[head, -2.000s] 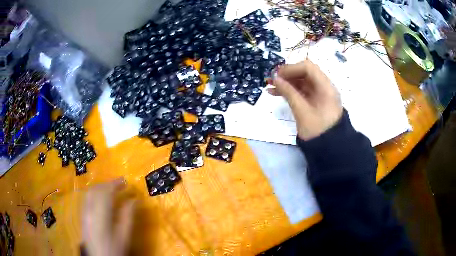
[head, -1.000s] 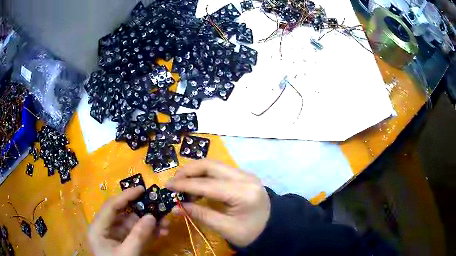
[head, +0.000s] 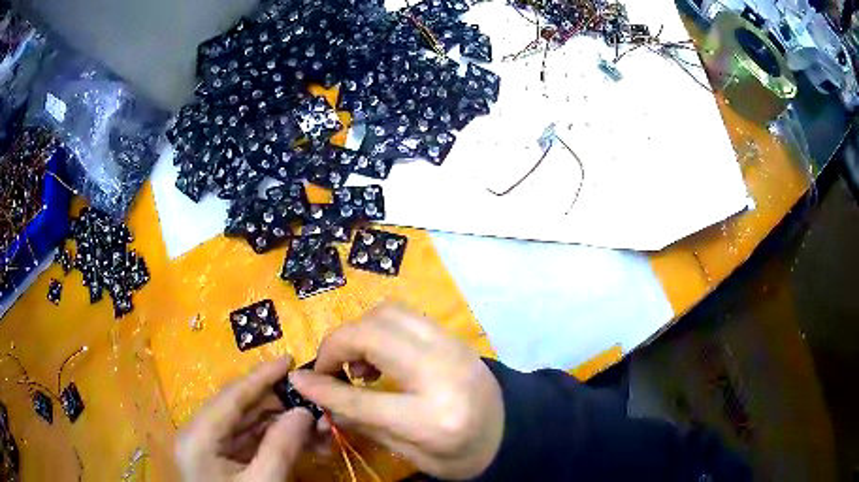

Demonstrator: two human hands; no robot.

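A black LED board (head: 299,395) is held between both hands, largely covered by the fingers. Red and yellow lead wires (head: 347,452) trail down from it towards the lower edge. My left hand (head: 250,428) grips the board from the left with thumb and finger. My right hand (head: 414,391) presses on it from the right; whether it also pinches a small wired board is hidden. A loose LED board (head: 256,325) lies face up just above my left hand. The large heap of LED boards (head: 283,104) lies beyond.
A white sheet (head: 650,179) bears a loose wire and a wired pile (head: 584,19). A tape roll (head: 749,66) is at the right. A small board cluster (head: 104,259), blue bin (head: 42,221) and plastic bag (head: 104,141) are at the left.
My right hand came from the white sheet to meet my left hand. Since a second ago, the held board is tilted and more covered, and both hands have closed around it.
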